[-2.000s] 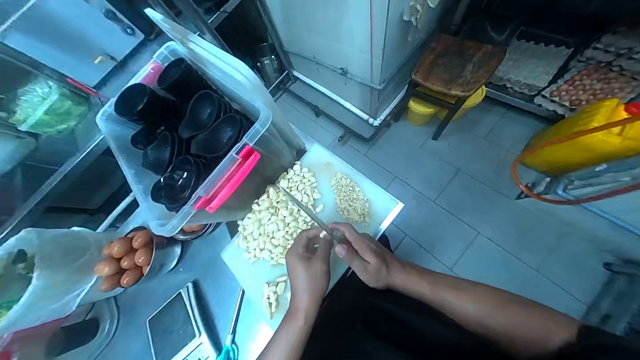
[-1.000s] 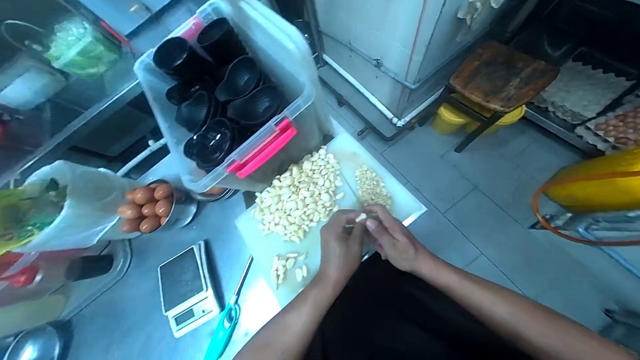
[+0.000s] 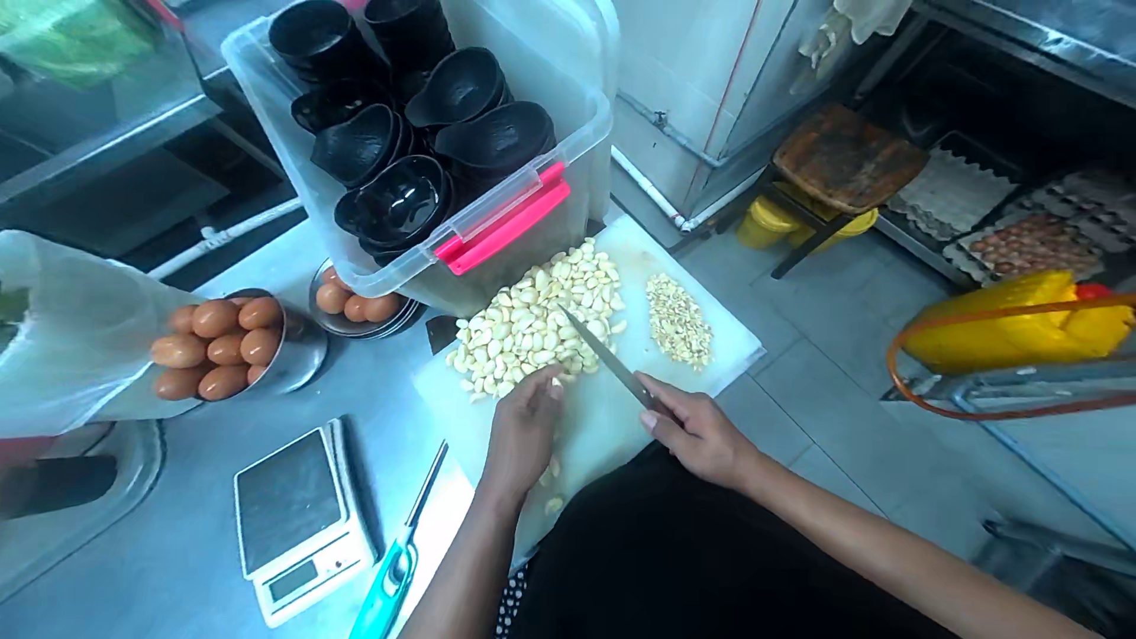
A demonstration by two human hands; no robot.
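My right hand [image 3: 697, 426] grips a knife [image 3: 608, 357] by its handle, the blade slanting up and left over a white cutting board [image 3: 590, 426]. At the lower edge of a pile of peeled garlic cloves [image 3: 532, 324], my left hand [image 3: 531, 422] pinches a pale piece, probably a clove, between thumb and fingers. A smaller heap of trimmed garlic bits [image 3: 679, 321] lies on the board's right side. A few cloves [image 3: 552, 504] rest below, partly hidden by my left hand and the dark apron.
Behind the board stands a plastic bin [image 3: 595, 133] of black bowls [image 3: 399, 200]. Leftward are a metal container of brown eggs [image 3: 226, 346], a bowl of eggs [image 3: 355, 306], a kitchen scale [image 3: 302, 515] and a teal gas lighter [image 3: 390, 577]. A wooden stool [image 3: 848, 160] stands beyond.
The knife blade, hard to make out a second ago, now shows clearly in my right hand, pointing over the pile. My hands, close together before, are now apart.
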